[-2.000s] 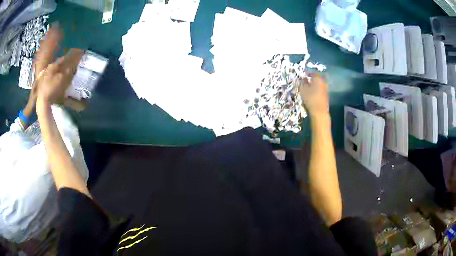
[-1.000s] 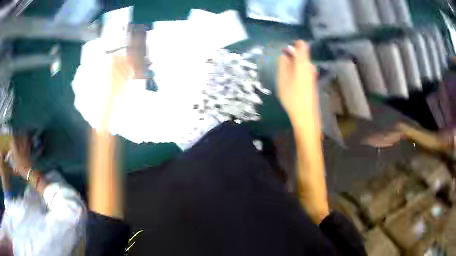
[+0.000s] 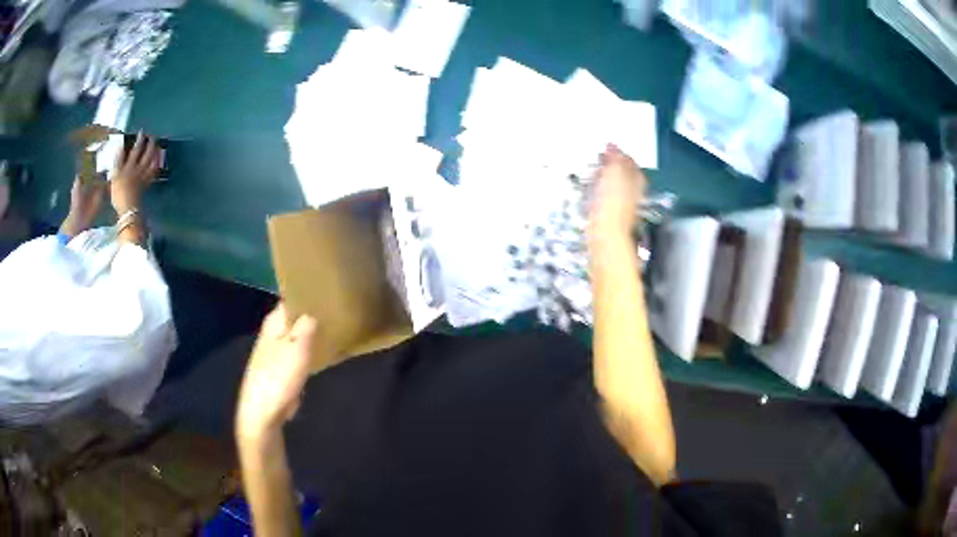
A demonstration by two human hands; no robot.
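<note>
My left hand (image 3: 278, 367) holds an open retail box (image 3: 338, 275) by its lower left edge; its brown side faces up and a white printed side shows at its right. My right hand (image 3: 617, 187) is over the heap of small accessories (image 3: 546, 250), beside the right leaflet pile (image 3: 525, 126). Its fingertips are blurred against the white, so I cannot tell whether it pinches anything. The left leaflet pile (image 3: 357, 115) lies beyond the box.
Rows of upright white boxes (image 3: 806, 315) stand at right. Clear blister trays (image 3: 735, 110) lie at the far right. A single white card (image 3: 430, 37) lies beyond the left pile. A neighbour in white sleeves (image 3: 79, 304) handles a small box (image 3: 110, 154) at left.
My left hand has come back from the leaflets and now holds the open box. My right hand has moved from the green surface to the accessory heap. The camera view has shifted.
</note>
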